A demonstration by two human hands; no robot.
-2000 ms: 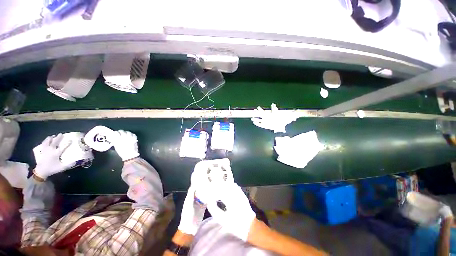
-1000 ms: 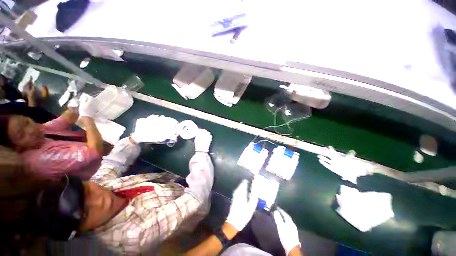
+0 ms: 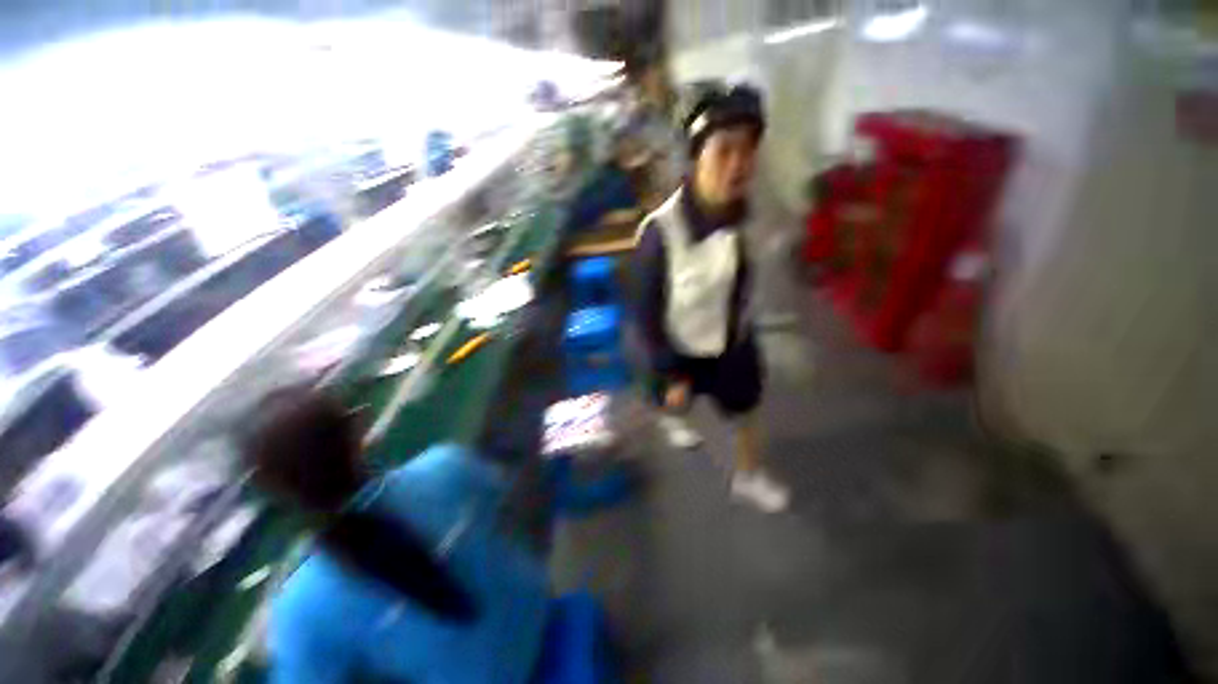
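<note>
Neither my left hand nor my right hand is in the picture. The view is strongly blurred. Nearest in front of me, a person in a blue top with dark tied hair sits at the green bench. Blurred white pieces lie on the bench. An orange-yellow tool, possibly a screwdriver, lies near them. What the seated person's hands hold is hidden.
A person in a white vest and dark cap stands in the aisle. Blue stools line the bench. A red stack stands by the wall. The grey floor runs along the right.
The view has swung away from my place at the bench to the line and aisle. My hands, the white housings and the neighbour in the checked shirt have left the picture.
</note>
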